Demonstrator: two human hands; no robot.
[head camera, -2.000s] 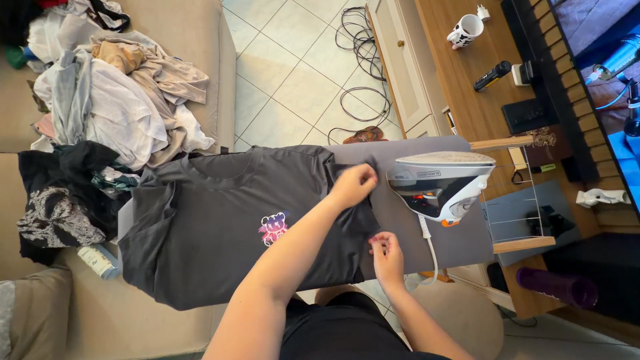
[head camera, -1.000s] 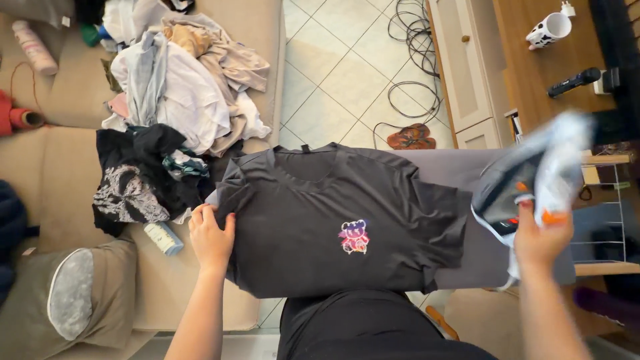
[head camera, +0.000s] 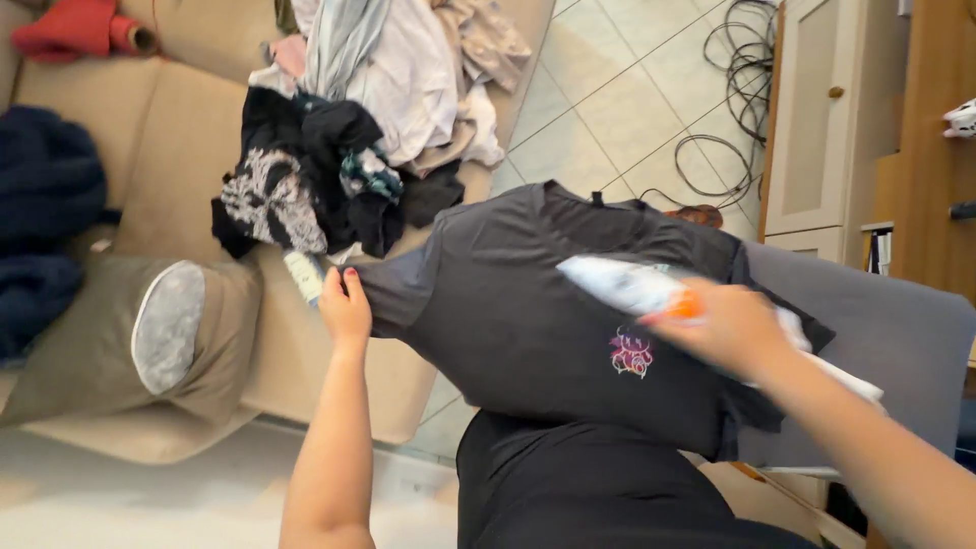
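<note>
A dark grey T-shirt with a small pink and purple printed figure lies over the grey ironing board. My left hand pinches the end of its left-lying sleeve and holds it out past the board, over the sofa side. My right hand grips the handle of a clothes iron, blurred by motion, over the shirt's chest just above the print. The white cord trails from the iron's rear, under my right forearm. Whether the soleplate touches the cloth cannot be told.
A beige sofa holds a pile of clothes, a small bottle, a cushion and a red roll. Black cables and a brown object lie on the tiled floor beside a cabinet.
The iron stood on the board's right end two seconds ago; my right hand took hold of it and has moved it left over the shirt. My left hand now draws the sleeve outward. The view has shifted left.
</note>
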